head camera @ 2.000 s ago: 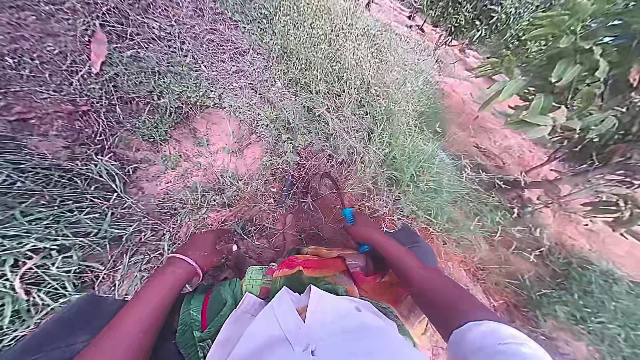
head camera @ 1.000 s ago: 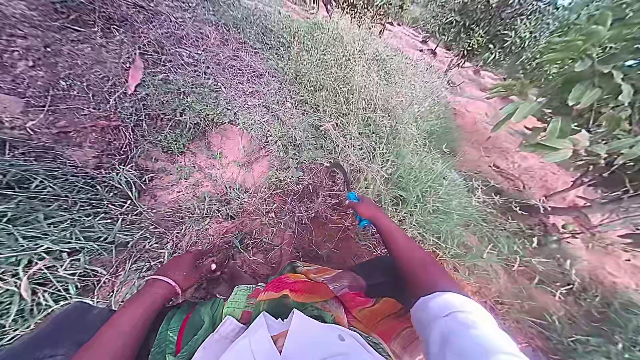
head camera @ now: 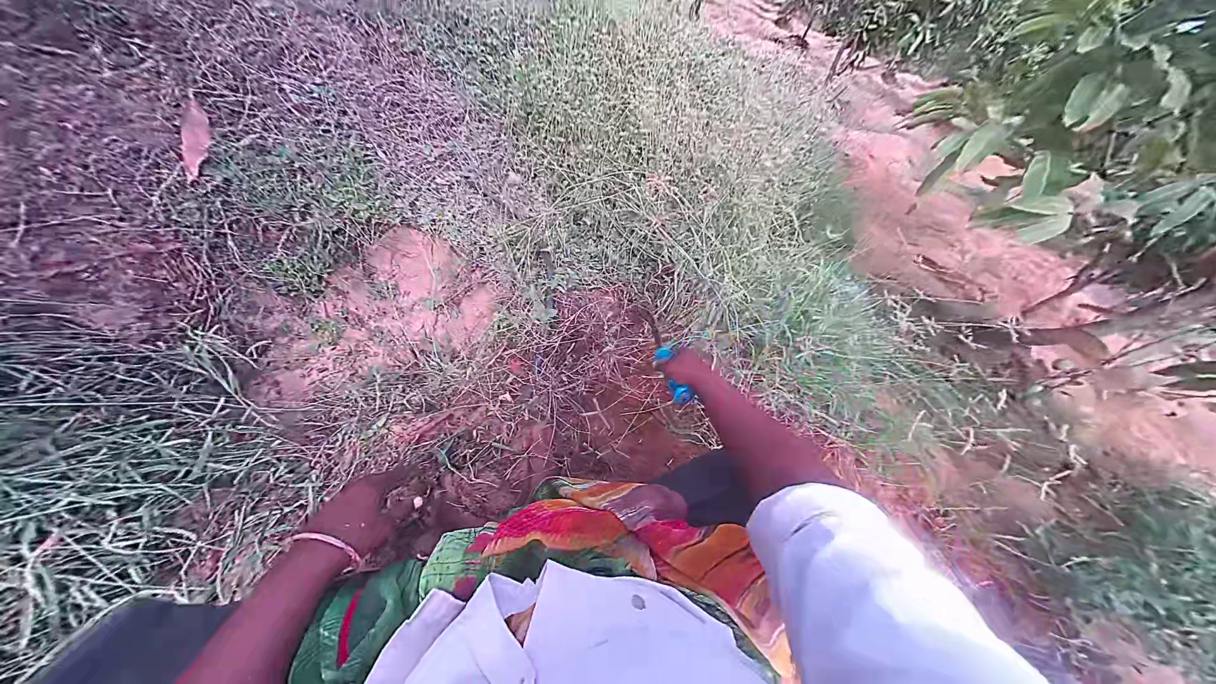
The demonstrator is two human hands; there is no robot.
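Note:
My right hand (head camera: 692, 372) is closed around the blue handle (head camera: 680, 390) of a sickle, whose dark curved blade (head camera: 652, 323) points up and away over dry grass stems (head camera: 579, 351). The blade's tip is hard to make out against the stems. Low on the left, my left hand (head camera: 356, 513), with a pale bangle (head camera: 328, 543) at the wrist, is down at the soil near my lap. Its fingers are dark and blurred, so whether they hold anything cannot be told. Colourful patterned cloth (head camera: 579, 522) covers my lap.
Bare reddish soil (head camera: 418, 294) shows ahead to the left. Tall grass (head camera: 665, 142) stands ahead, and longer green blades (head camera: 123, 475) grow on the left. A leafy bush (head camera: 1073, 123) and a sandy strip (head camera: 931, 218) lie to the right. A dry leaf (head camera: 195, 140) rests far left.
Two seconds ago my right hand with the sickle was nearer my lap; it has moved forward and to the right. The left hand remains low on the left.

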